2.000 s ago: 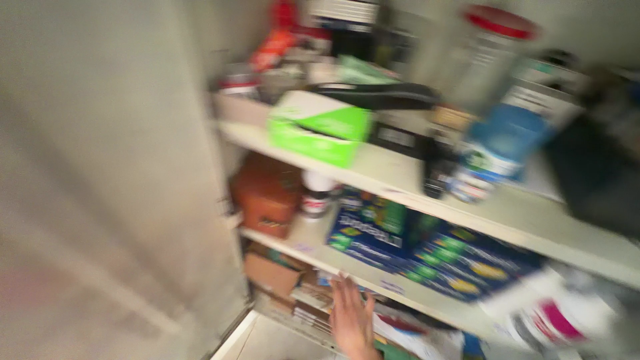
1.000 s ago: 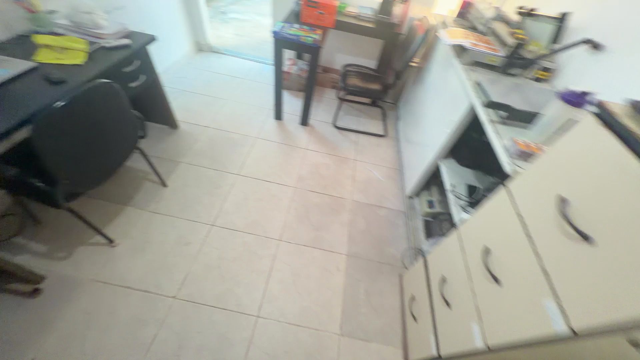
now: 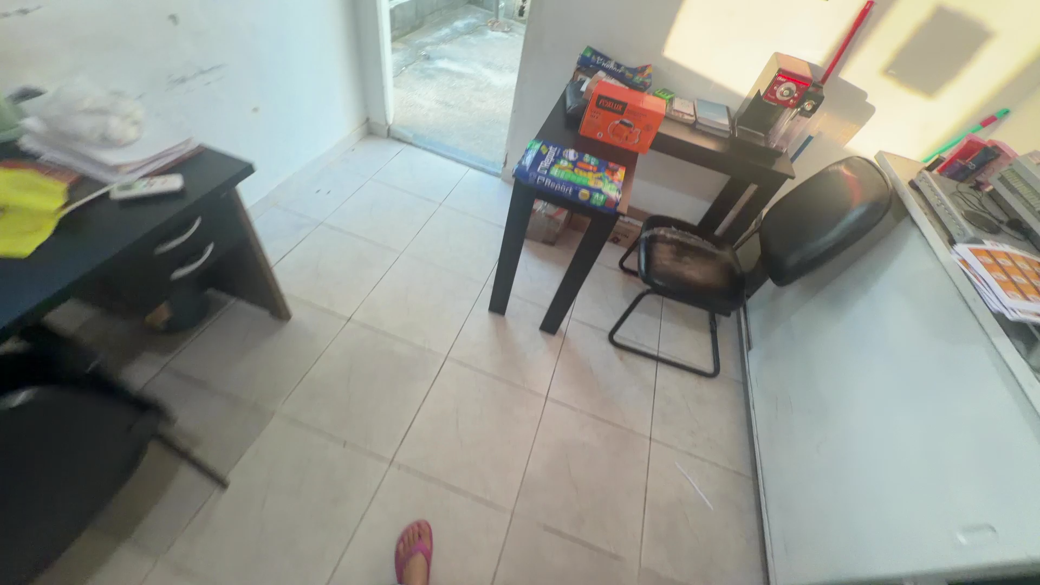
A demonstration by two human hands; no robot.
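Observation:
Neither my left hand nor my right hand is in the head view. One foot in a pink flip-flop (image 3: 414,549) shows on the tiled floor at the bottom. Farther off, a black table (image 3: 569,130) bears a blue pack of Report paper (image 3: 571,173) at its near end, with an orange box (image 3: 622,116) just behind it. A second blue pack (image 3: 615,68), small boxes (image 3: 682,108) and a silver-and-red machine (image 3: 776,101) stand along the same table.
An open doorway (image 3: 455,81) lies ahead. A black chair (image 3: 691,264) stands by the table. On the left are a dark desk (image 3: 122,219) with papers and a remote control (image 3: 147,187), and another black chair (image 3: 65,479). A white counter (image 3: 886,390) runs along the right.
The view has swung from open shelves, where a hand showed at the lower edge, to the room, and come closer to the black table. The hand is out of view.

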